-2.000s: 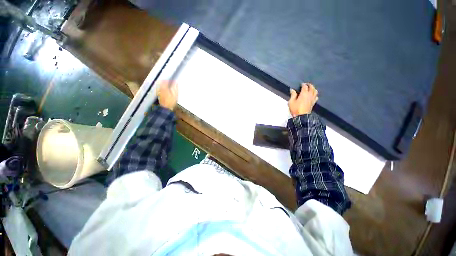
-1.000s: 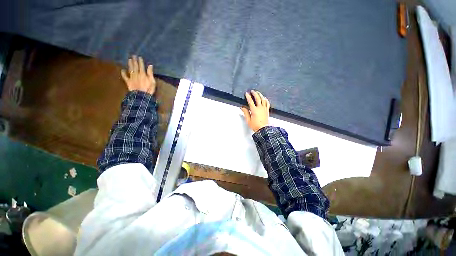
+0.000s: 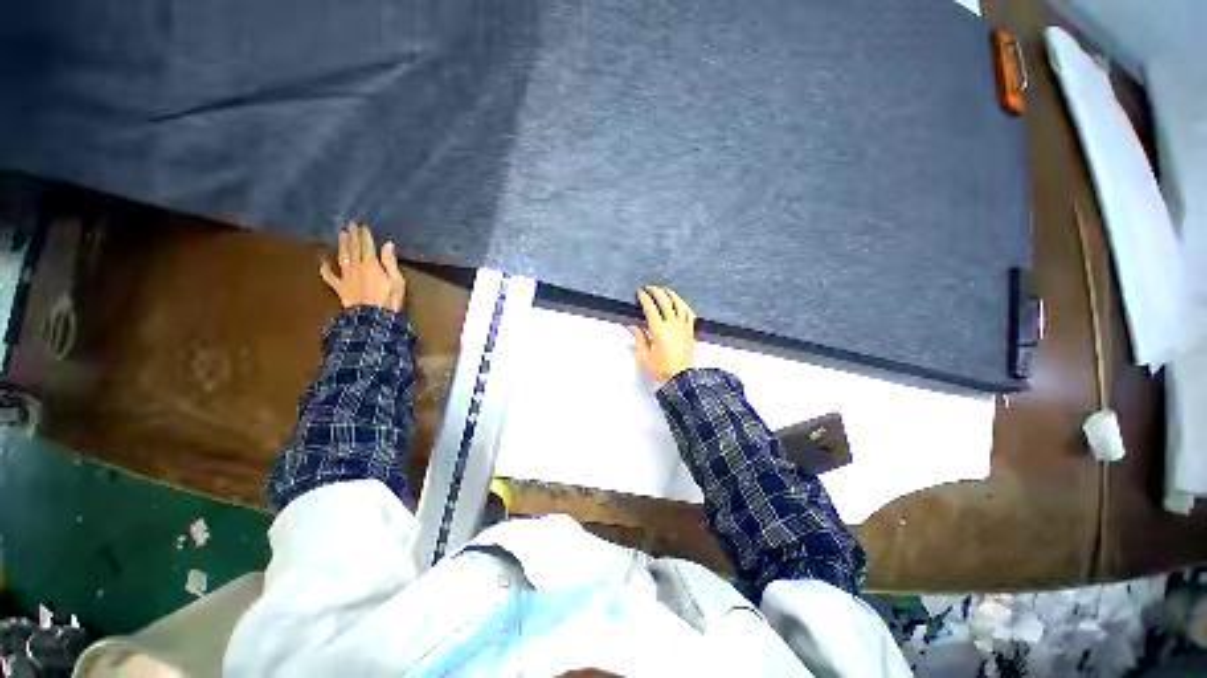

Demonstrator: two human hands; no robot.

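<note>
A dark blue-grey fabric ply [image 3: 781, 172] lies over the table, its near edge thick and dark above white underlay paper [image 3: 582, 397]. The silver cutting rail [image 3: 474, 397] comes out from under the fabric and runs towards me. My left hand [image 3: 363, 274] lies flat at the fabric's near edge, left of the rail, fingers a little apart. My right hand [image 3: 666, 334] rests with its fingertips on the lay's front edge, right of the rail. Whether it pinches the cloth cannot be told. A dark flat rectangle [image 3: 814, 444] lies on the paper, partly behind my right sleeve.
A black bar weight [image 3: 1022, 325] stands at the lay's right end. An orange-handled tool [image 3: 1011, 72] is at the far right corner. A thin stick [image 3: 1097, 318] with a white scrap [image 3: 1104, 436] and white rolls [image 3: 1125, 199] lie at the right. The brown table [image 3: 199, 358] borders green floor.
My left hand has left the rail and now rests at the fabric edge left of it. My right hand has shifted left along the lay's edge. The view has turned, showing more fabric on the left.
</note>
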